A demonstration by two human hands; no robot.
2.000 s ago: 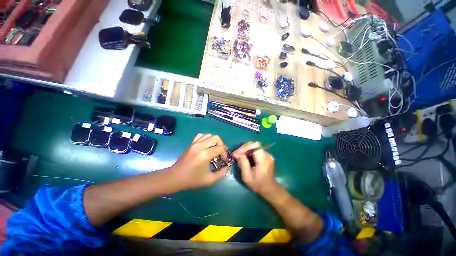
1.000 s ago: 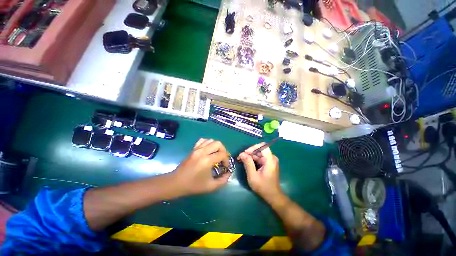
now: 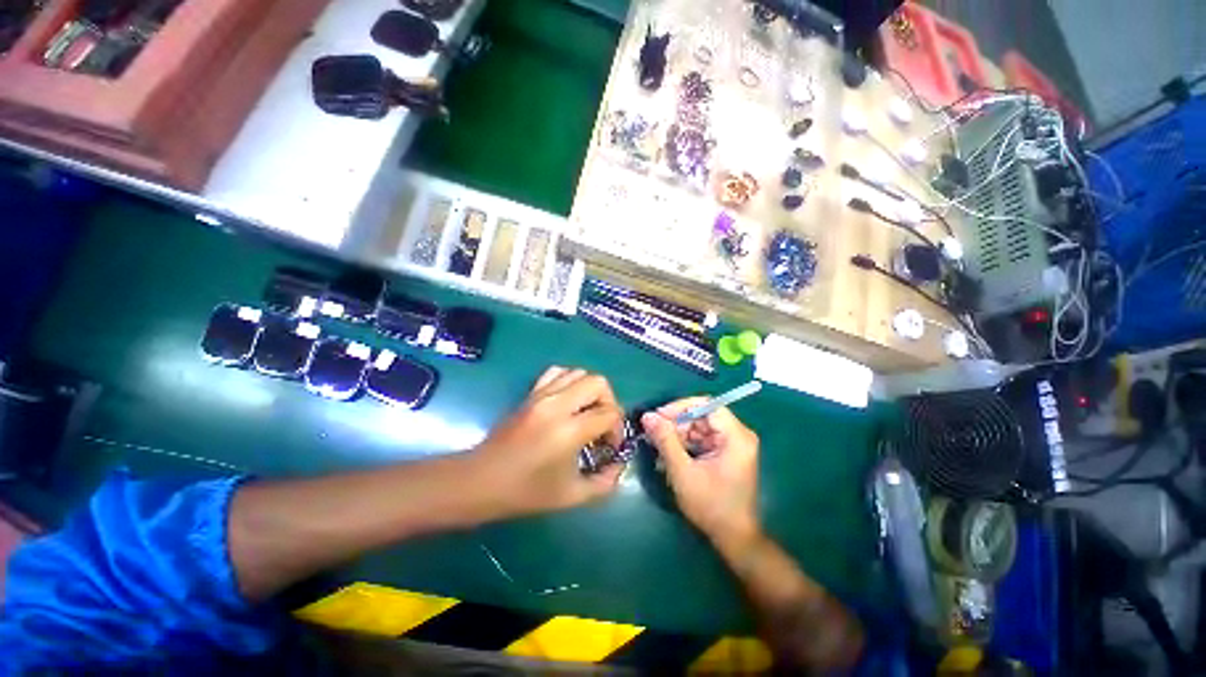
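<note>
My left hand [image 3: 562,443] is near the middle of the green mat and holds a small dark and silvery watch body [image 3: 606,451] in its fingertips. My right hand [image 3: 708,463] is just right of it and holds a slim blue-grey pen-like tool [image 3: 721,402] between thumb and fingers. The tool slants up to the right, and its lower end points at the watch body. The exact contact is hidden by fingers and blur.
Two rows of black watch screens [image 3: 337,368] lie at left. Behind the hands are a white compartment tray [image 3: 441,236], thin hand tools [image 3: 648,325], green-capped items [image 3: 738,347], a white block [image 3: 813,372] and a wooden parts board [image 3: 794,311]. A grey cylindrical tool [image 3: 902,529] and black fan [image 3: 969,437] are at right.
The tool in my right hand now shows a blue-grey shaft tilted up to the right. The view has shifted, so the bench items sit further right. My left hand still holds the watch body.
</note>
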